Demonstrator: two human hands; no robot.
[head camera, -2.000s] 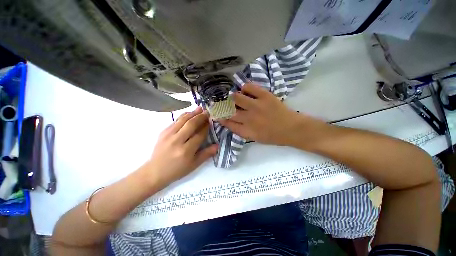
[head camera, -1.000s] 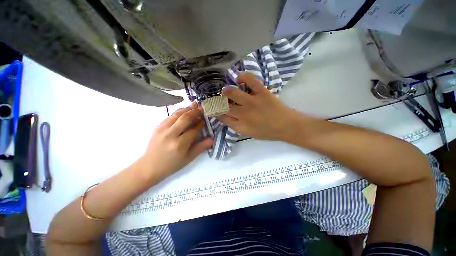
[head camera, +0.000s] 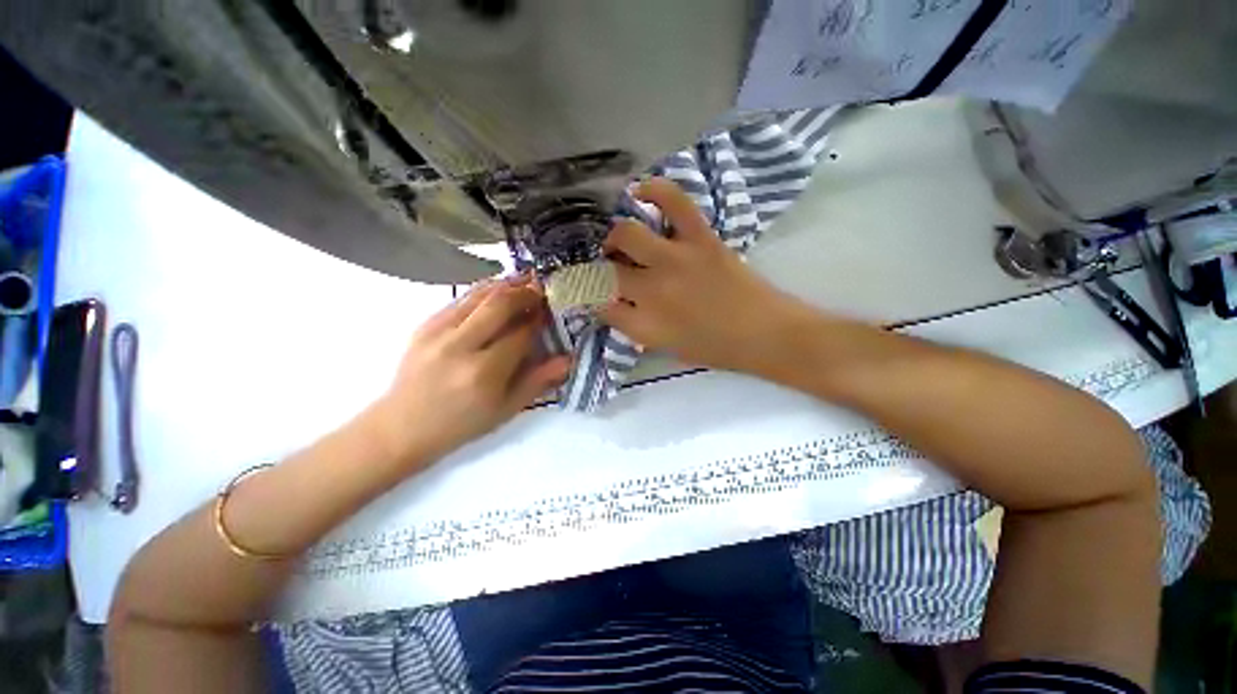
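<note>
A grey-and-white striped garment (head camera: 776, 166) lies bunched under the sewing machine head (head camera: 583, 82) and runs out behind it to the right. Its near end hangs toward me between my hands. A tan block (head camera: 582, 285) sits by the needle area, over the cloth. My left hand (head camera: 471, 363) rests left of the block, fingertips on the garment edge. My right hand (head camera: 689, 282) is right of the block, fingers curled on the cloth and holding it. The needle tip and presser foot cannot be made out.
A phone (head camera: 71, 401), a purplish strap (head camera: 125, 414) and a blue basket (head camera: 54, 353) are at the left. Black snips (head camera: 1137, 323) lie at the right. A printed scale (head camera: 638, 496) runs along the front edge. Striped pieces (head camera: 902, 569) lie below the table.
The garment's near end has drawn back toward the needle and looks shorter. Both hands have shifted slightly with it. The whole view has shifted a little.
</note>
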